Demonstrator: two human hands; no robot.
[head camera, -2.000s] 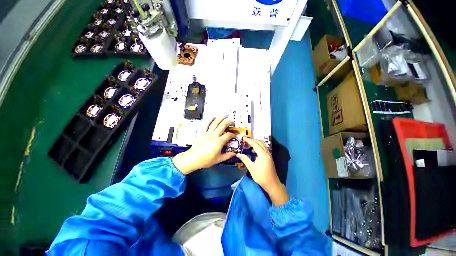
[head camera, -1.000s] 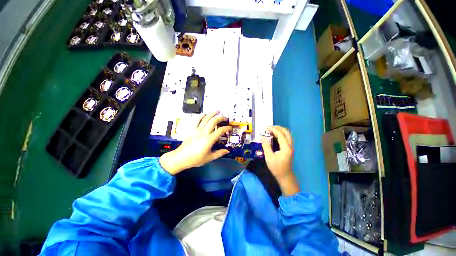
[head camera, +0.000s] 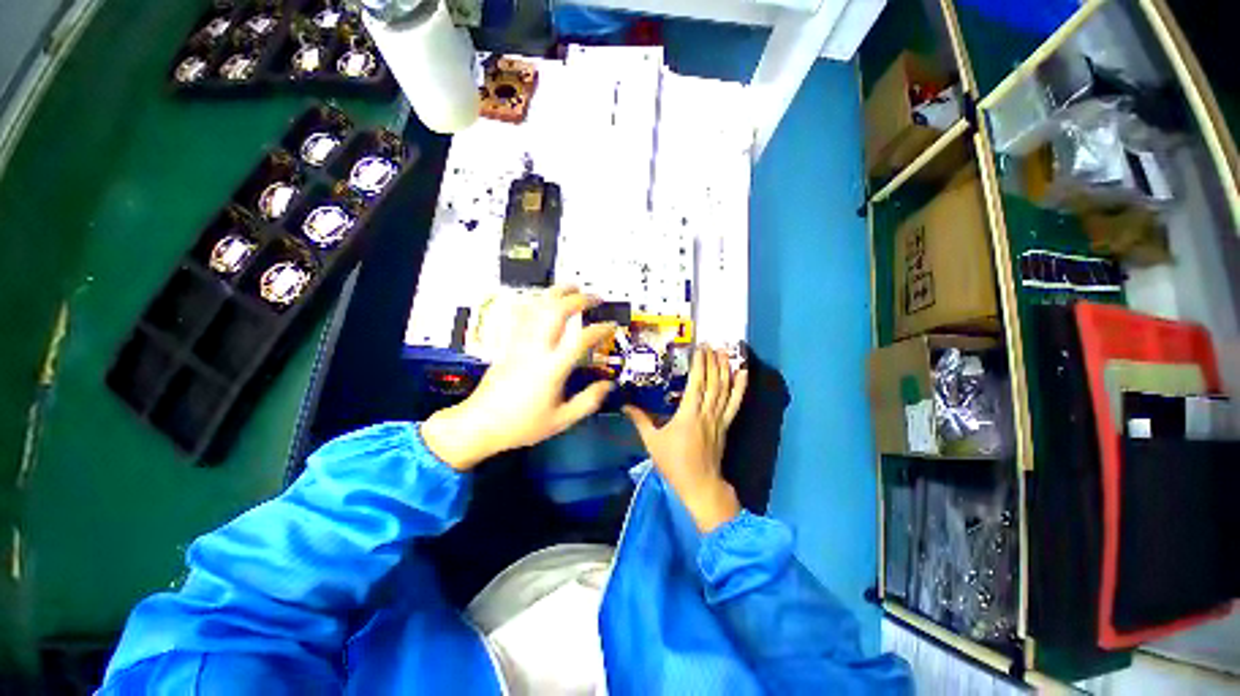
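A round electronic unit (head camera: 642, 362) with a silver ring sits in the orange fixture (head camera: 664, 328) at the front edge of the white base plate (head camera: 598, 204). My left hand (head camera: 528, 374) is at the fixture's left side, its fingertips by the unit. My right hand (head camera: 696, 428) is at the right side, fingers extended together and thumb below the unit. Whether either hand grips the unit or the fixture cannot be told.
A black compartment tray (head camera: 204, 333) with several round units lies on the green surface at left, a second tray (head camera: 272, 48) behind it. A white cylinder head (head camera: 424, 61), brown block (head camera: 507, 90) and black block (head camera: 530, 231) are beyond my hands. Shelves with cartons (head camera: 945, 265) stand right.
My right hand has moved from the plate's front right corner back left beside the unit. My left hand stays at the fixture's left. The view has shifted, so the plate and trays appear higher.
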